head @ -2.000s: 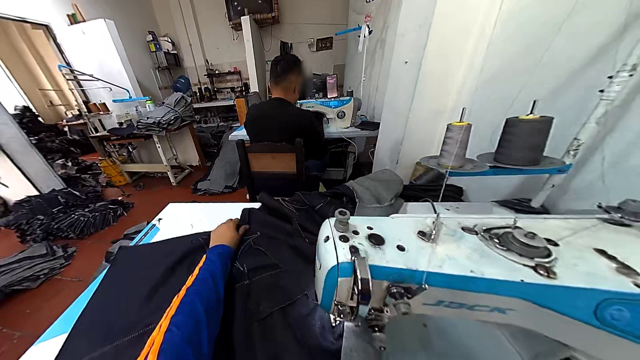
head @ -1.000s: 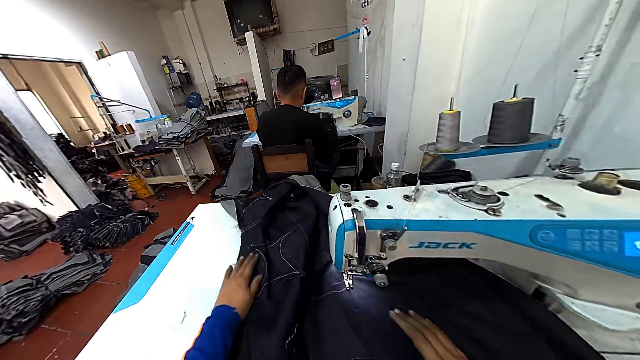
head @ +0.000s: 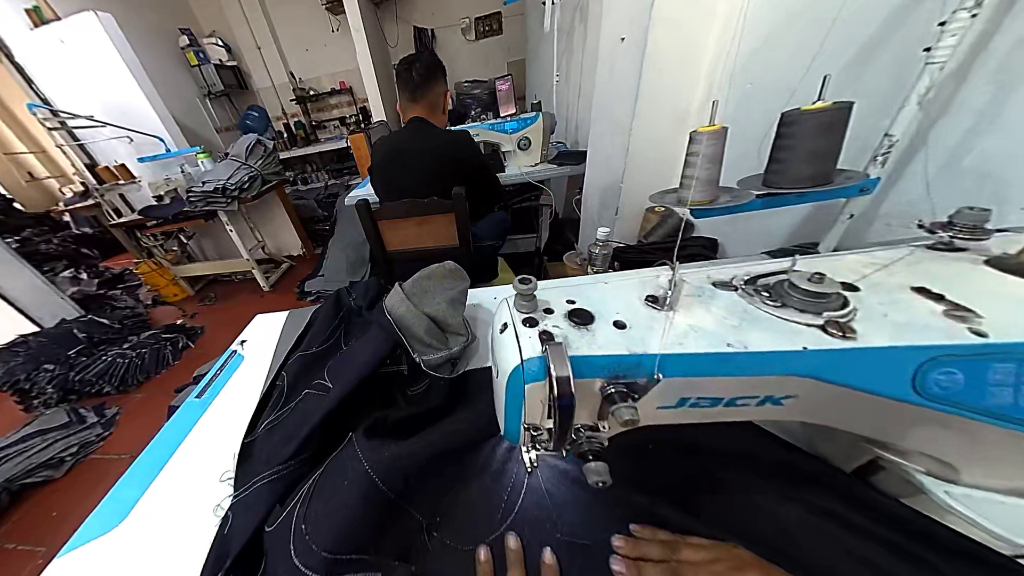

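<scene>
Dark denim fabric [head: 448, 480] with pale stitching lies over the bed of a Jack sewing machine [head: 720, 384], passing under its lit presser foot [head: 530, 458]. At the bottom edge my left hand [head: 516, 556] shows only its fingertips, apart and flat on the denim. To its right my right hand [head: 688, 552] rests palm down on the same cloth, fingers pointing left; its wrist is out of view. Neither hand grips the cloth. A folded grey underside of the garment [head: 432, 316] stands up behind, left of the machine head.
Thread cones [head: 704, 164] stand on a rack at the right. A plastic bottle [head: 599, 251] is behind the machine. Ahead, a person in black [head: 432, 160] sits on a wooden chair [head: 416, 232] at another machine. Fabric piles [head: 104, 360] lie on the floor at the left.
My left hand has moved from the garment's left side to the bottom edge, nearer my right hand. The garment has shifted, and its grey underside now shows beside the machine head.
</scene>
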